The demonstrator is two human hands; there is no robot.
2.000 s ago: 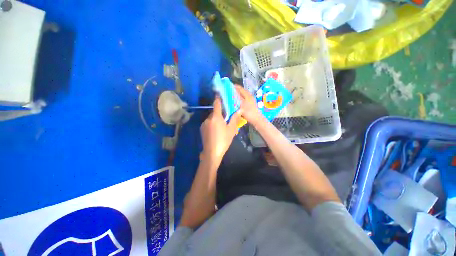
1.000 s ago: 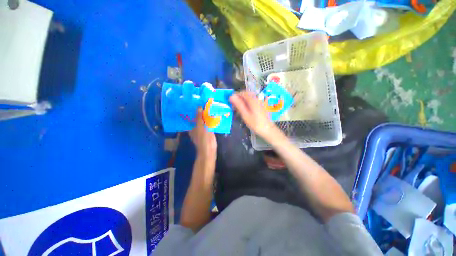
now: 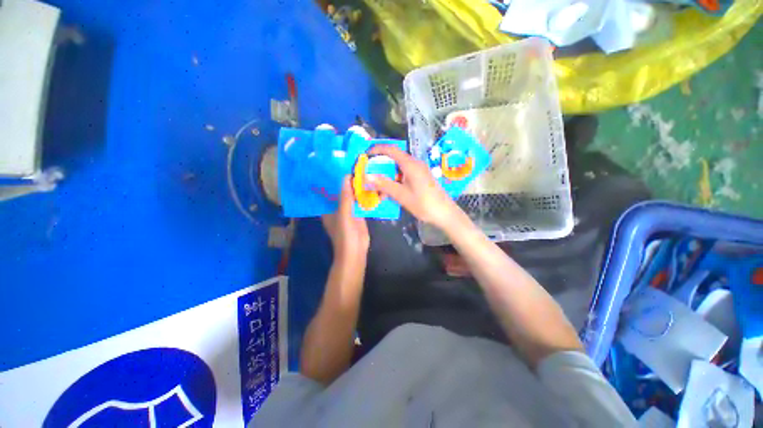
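Observation:
A bright-blue fabric piece [image 3: 314,180] with white raised parts and a curved orange part is held flat in front of the filling nozzle [image 3: 269,174]. The piece covers most of the nozzle and hides the thin tube. My left hand [image 3: 345,219] holds the piece from below, its fingers partly hidden behind the fabric. My right hand [image 3: 404,182] grips the piece's right part, with fingers on the orange part. Another blue piece with an orange part [image 3: 460,162] lies in the white-grey plastic basket [image 3: 559,180].
The blue machine wall [image 3: 151,209] with its mask sign [image 3: 134,393] fills the left. A yellow bag [image 3: 636,84] with pale pieces is at top right. A blue tub [image 3: 623,242] holding a heap of pieces is at lower right. My lap is under the basket.
The piece has turned from edge-on to face-up, covering the tube. Since one second ago, my right hand has moved left from the piece's right edge onto its orange part.

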